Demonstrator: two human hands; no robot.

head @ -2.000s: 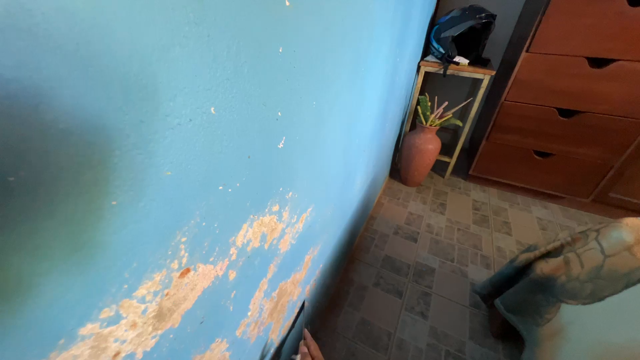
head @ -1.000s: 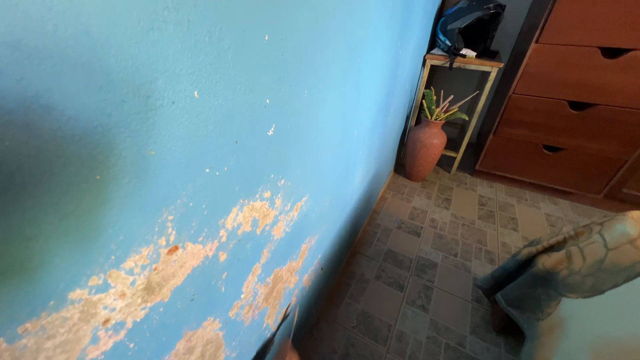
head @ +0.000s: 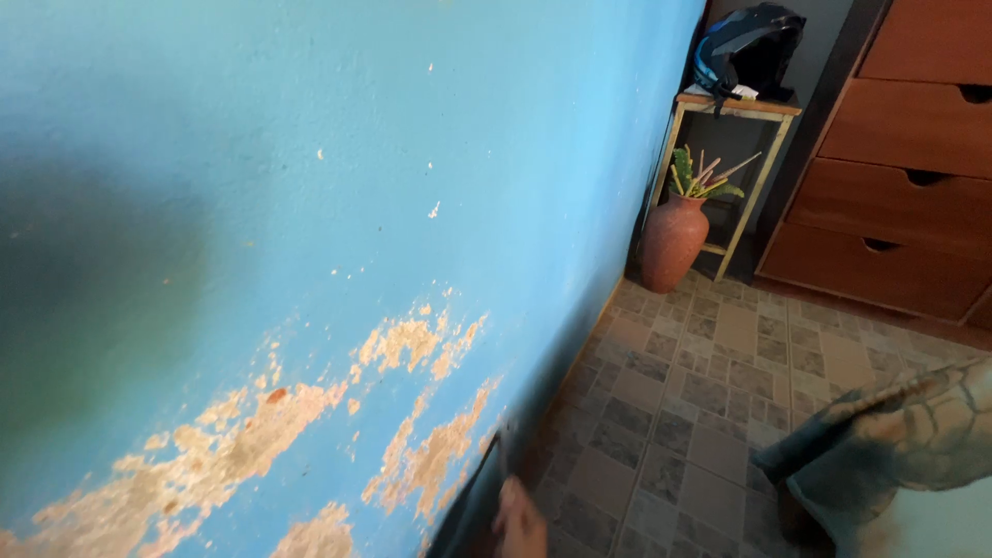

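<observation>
My right hand, partly cut off by the bottom edge, is close to the foot of a blue painted wall. Its fingers are closed on a thin, blurred tool that points up toward the wall; its exact kind cannot be told. Left of the hand, paint is gone in ragged patches, showing pale plaster, with a smaller bare patch nearest the tool. A dark shadow runs along the wall beside the hand. My left hand is not in view.
Tiled floor stretches right of the wall. A clay vase with leaves stands by a small table bearing a helmet. Beyond is a wooden drawer unit. Patterned cloth fills the lower right.
The right hand and its tool show farther up in the view than a second ago, when only a fingertip showed at the bottom edge.
</observation>
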